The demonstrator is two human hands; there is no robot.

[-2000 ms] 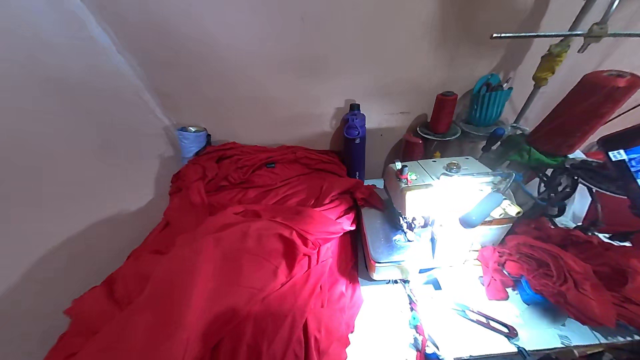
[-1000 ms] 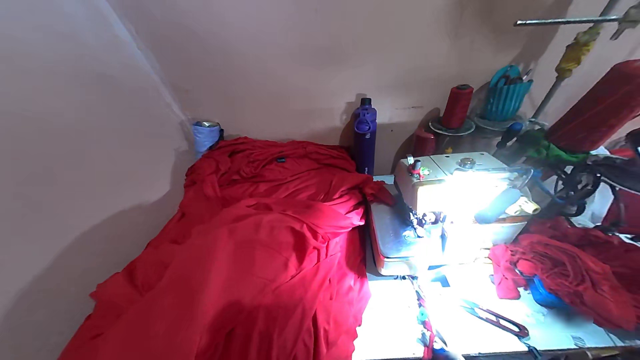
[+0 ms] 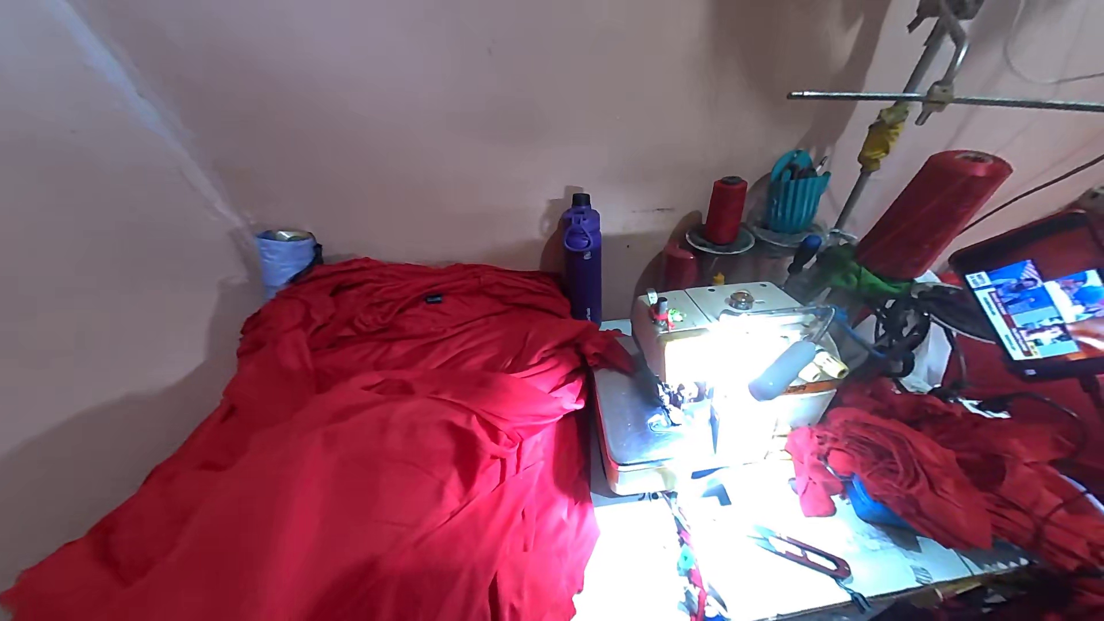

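At the right edge, what looks like a finger of my right hand (image 3: pixel 1088 332) lies over the lit screen of a tablet (image 3: pixel 1026 315); the rest of that hand is outside the frame. My left hand does not show. A white overlock-type sewing machine (image 3: pixel 716 319), under a bright lamp, stands on the table. Left of it spreads a large heap of red fabric (image 3: pixel 371 448). Thread snips (image 3: pixel 806 552) lie in front of the machine, and a bundle of red fabric strips (image 3: pixel 906 466) rests to its right, over a blue object.
Behind the machine are a purple bottle (image 3: pixel 583 267), a red thread cone (image 3: pixel 725 211) and a teal basket (image 3: pixel 795 200) holding small tools. A large red cone (image 3: pixel 936 211) leans near a metal thread stand (image 3: pixel 914 97). A wrapped can (image 3: pixel 286 257) stands at the back left.
The view has turned to the right since one second ago, so the tablet shows again, with what looks like a finger on it. The fabric, machine and snips have not plainly moved.
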